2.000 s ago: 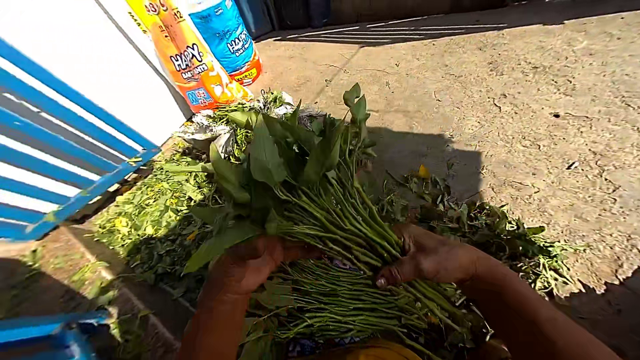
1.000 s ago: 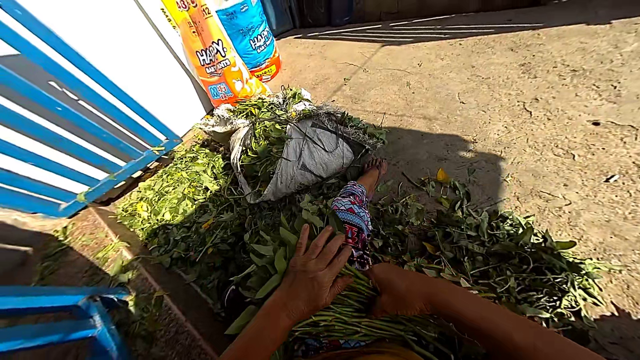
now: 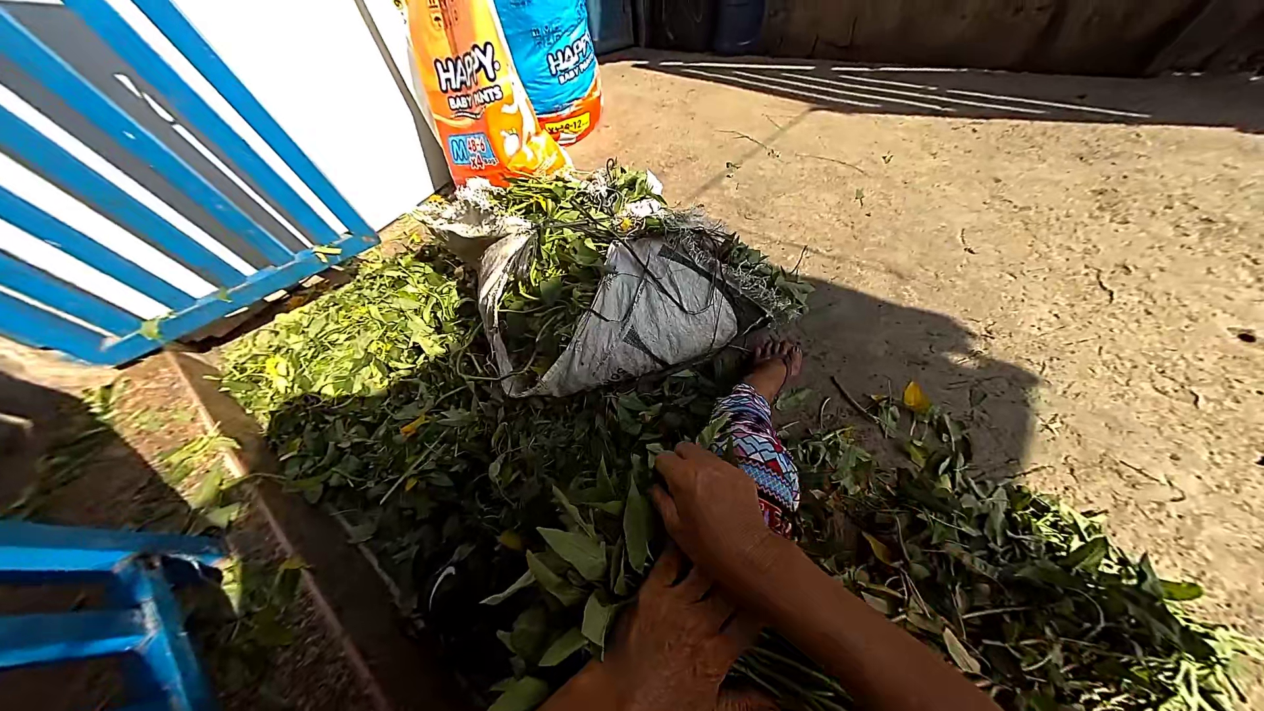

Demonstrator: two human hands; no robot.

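A bunch of leafy green stems [image 3: 578, 592] lies low in the middle, its leaves to the left and its stems running to the lower right. Across the bunch lies my left hand [image 3: 681, 627], fingers bent around it and partly hidden. My right hand [image 3: 713, 504] crosses just above, its fingers curled close to the leaf tips; whether they pinch a leaf cannot be made out. Beyond my hands, a white woven sack [image 3: 657, 316] with greens spilling from its mouth rests on a heap of loose leaves [image 3: 434, 444].
A bare foot [image 3: 775, 365] and patterned trouser leg [image 3: 760, 449] extend beside the sack. More cut greens [image 3: 968, 563] lie at the right on the concrete ground. Blue metal bars [image 3: 267, 281] stand at the left, a blue metal frame [image 3: 163, 632] below. Two Happy diaper packs [image 3: 484, 99] stand behind.
The bunch held up in both hands two seconds ago is now lower. Since one second ago, my right hand has moved up and left, over my left hand, whose spread fingers have bent.
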